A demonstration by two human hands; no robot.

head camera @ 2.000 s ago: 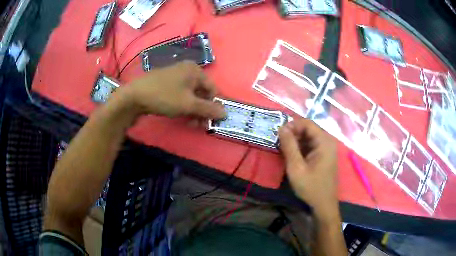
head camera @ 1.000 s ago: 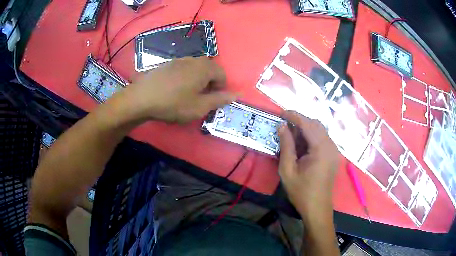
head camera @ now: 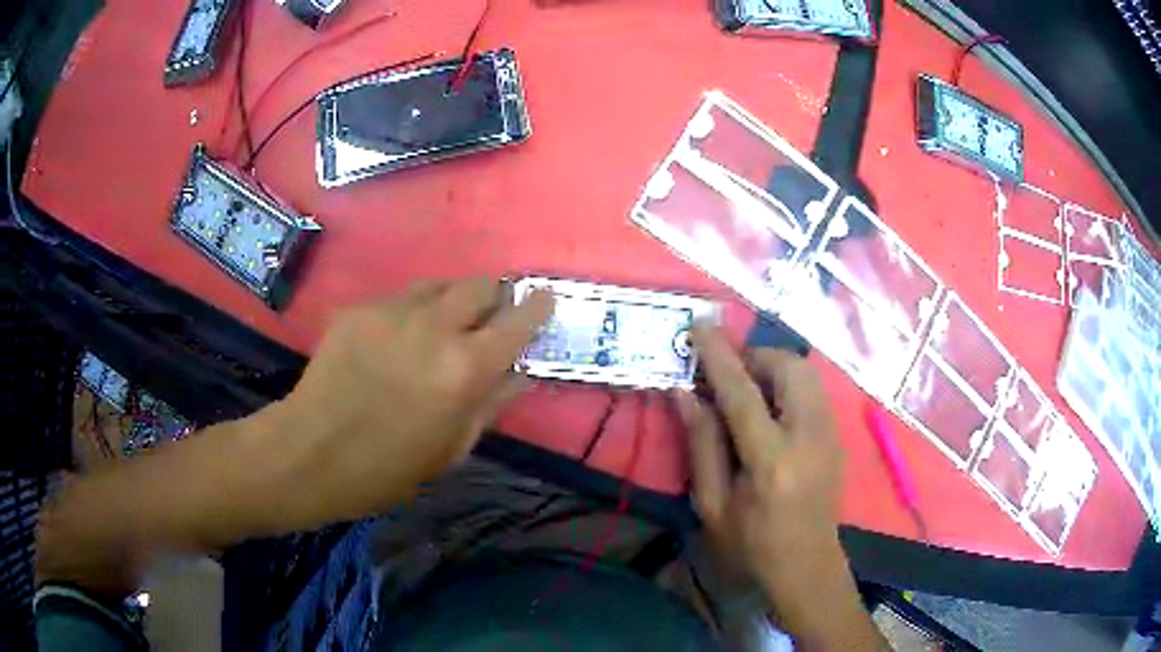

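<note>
An LED light module [head camera: 605,336] lies face up on the red mat in front of me, its pale board and white edge showing, its wires trailing toward me. My left hand [head camera: 414,369] holds its left end, fingertips on the board's corner. My right hand [head camera: 764,439] holds its right end with thumb and fingers. Both hands are slightly blurred. The gasket sheet [head camera: 879,299] on clear liner lies at an angle right of the module. Whether a gasket's edges are seated around the board cannot be told.
A face-down module [head camera: 420,117] and another module [head camera: 242,223] lie to the left with wires. More modules [head camera: 971,130] lie at the far side. A pink pointed tool [head camera: 895,465] is right of my right hand. Glossy liner sheets [head camera: 1114,363] lie at far right.
My left hand has come down onto the module's left end, where it hovered above. My right hand has stayed at the right end. The view has shifted slightly.
</note>
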